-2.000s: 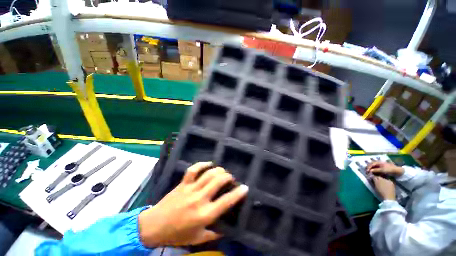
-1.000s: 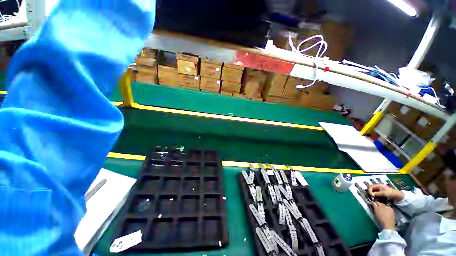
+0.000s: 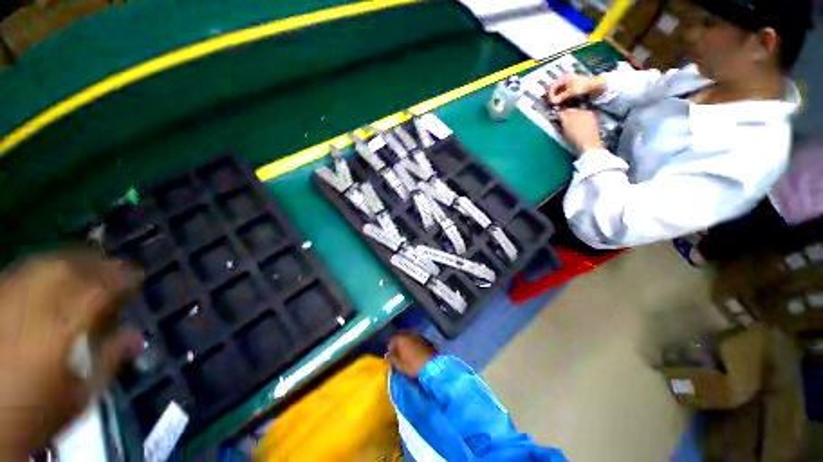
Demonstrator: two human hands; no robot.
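Note:
A black foam tray [image 3: 291, 248] with square pockets lies at left centre, with small bits and clear scraps on it and a white label at its near corner. A second black tray [image 3: 521, 217], right of it, holds many grey straps [image 3: 438, 217] in slanting rows; the watch faces cannot be made out. My left hand [image 3: 59, 334] is large and blurred over the first tray's left side, with something whitish by its fingers; its grip is unclear. My right hand [image 3: 411, 353] is by the bench's front edge, below the second tray, fingers curled; whether it holds anything is unclear.
A person in white sleeves works with both hands over a white sheet [image 3: 558, 79] at upper right. A small white object [image 3: 502, 99] stands beside it. An open carton [image 3: 719, 372] is on the floor at right. Yellow strips edge the green bench.
The view has turned right and down. My left sleeve no longer fills the upper left; my left hand shows at lower left. My right hand has come into view at the bench edge.

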